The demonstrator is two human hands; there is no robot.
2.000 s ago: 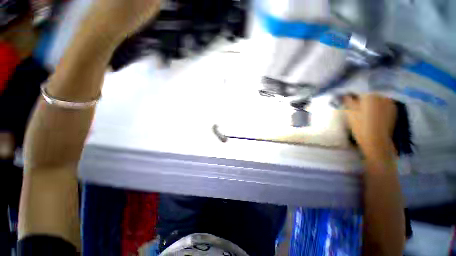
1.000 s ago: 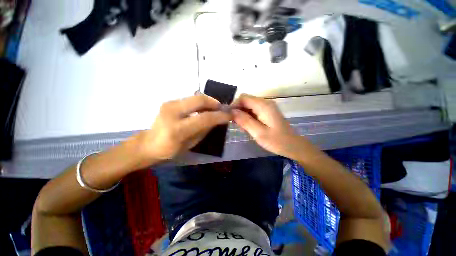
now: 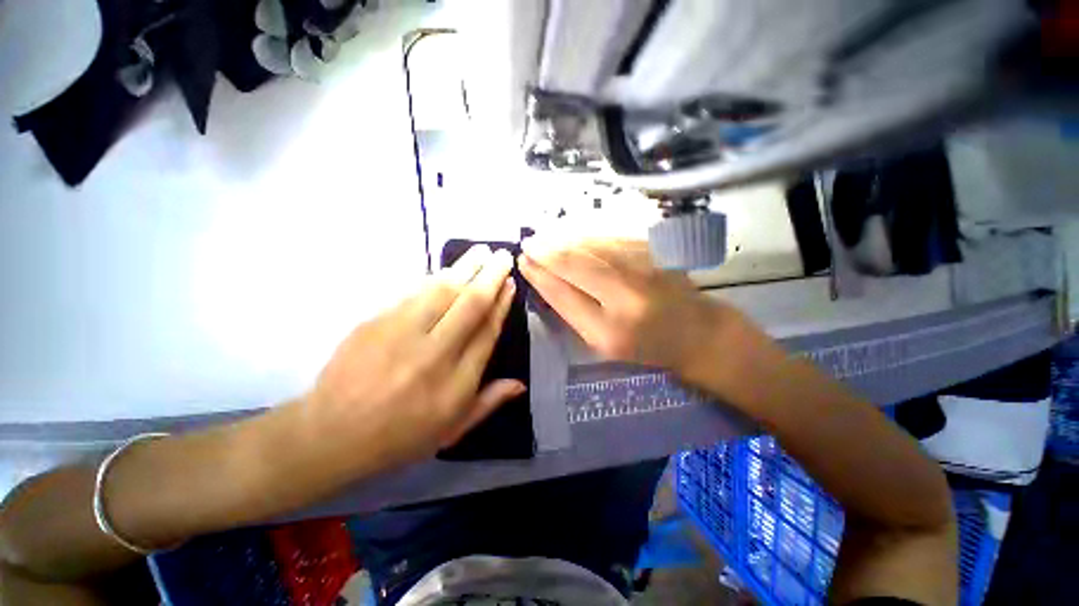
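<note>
A black panel (image 3: 509,403) lies on the table's front edge, below and left of the presser foot area. My left hand (image 3: 414,355) lies over it, fingers together, pressing it down near its top end. My right hand (image 3: 627,302) has its fingertips at the panel's upper right corner, touching my left fingertips, on a small dark piece mostly hidden by them. A pale grey narrow strip (image 3: 548,385) runs along the panel's right side. The sewing machine head (image 3: 769,83) hides part of the bed. The ribbed grey knob (image 3: 689,240) stands just above my right hand.
Black cut pieces with pale round tabs (image 3: 272,53) lie at the upper left. Black strips (image 3: 893,213) lie right of the machine. A ruler tape (image 3: 627,397) runs along the front edge. A blue crate (image 3: 769,509) and a red crate (image 3: 314,556) are below the table.
Both hands have brought the panel from above the front edge down onto the table by the machine bed. My left hand has flattened over it. The machine head shows larger in view.
</note>
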